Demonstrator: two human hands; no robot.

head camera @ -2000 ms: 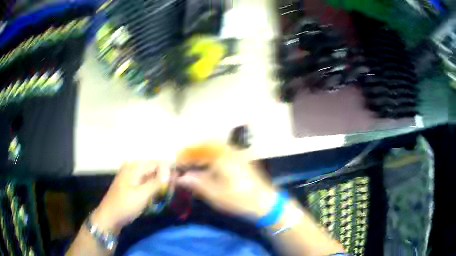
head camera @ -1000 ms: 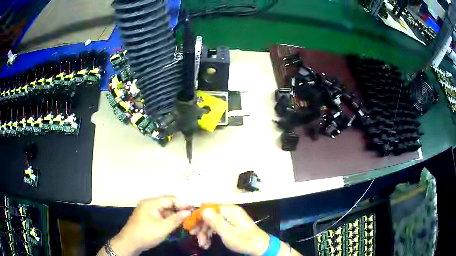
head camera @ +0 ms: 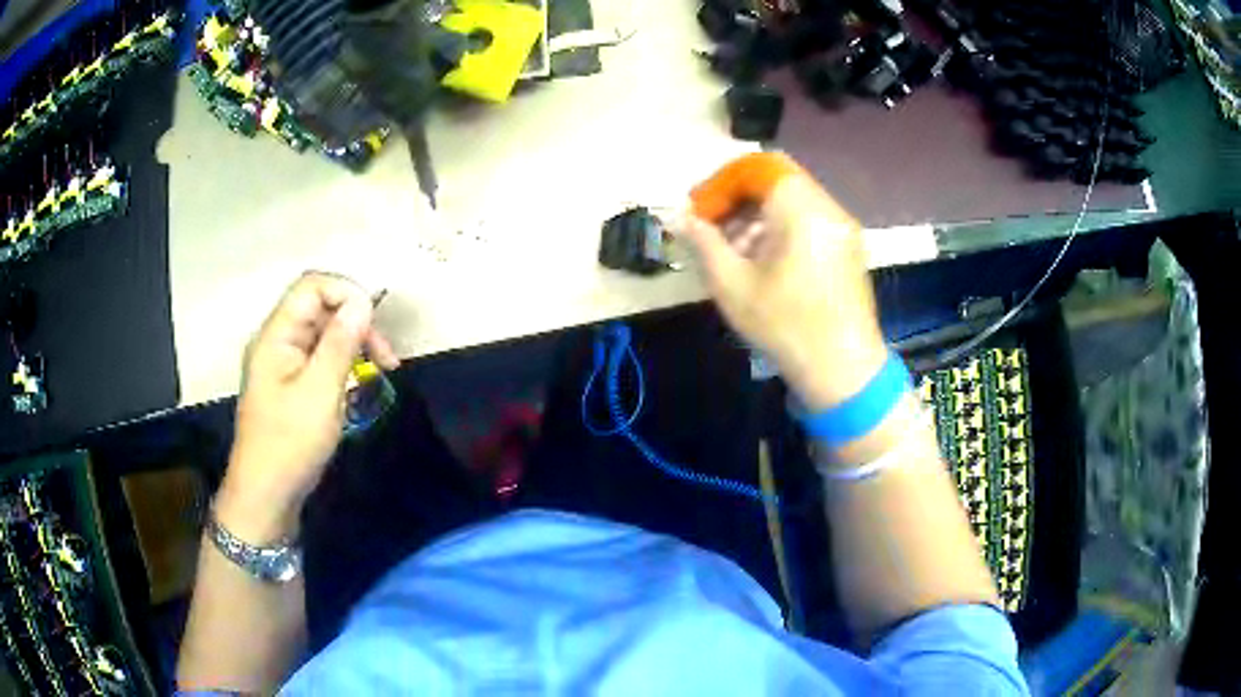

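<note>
My left hand (head camera: 306, 368) is at the front left edge of the pale bench sheet. It holds a small circuit board (head camera: 368, 399), partly hidden by the fingers, with a yellow part and a short dark wire end standing up between the fingertips. A black plug housing (head camera: 633, 241) lies alone near the sheet's front edge. My right hand (head camera: 783, 259), with an orange finger cover (head camera: 739, 184), is just right of the housing, its fingertips close to the housing's metal prongs. I cannot tell whether they touch it or hold solder wire.
The dark iron tip (head camera: 422, 166) points down above the sheet (head camera: 531, 279), beside a yellow piece (head camera: 491, 49). Loose black housings (head camera: 753, 112) lie upper right, ridged black rows (head camera: 1048, 116) beyond. Boards stand on the black mat (head camera: 116, 306). A board tray (head camera: 991, 463) is lower right, a coiled blue cord (head camera: 681, 473) below the bench.
My hands have moved apart. My right hand has gone right and up to the lone housing, and my left hand keeps the board at the left. The camera view has shifted.
</note>
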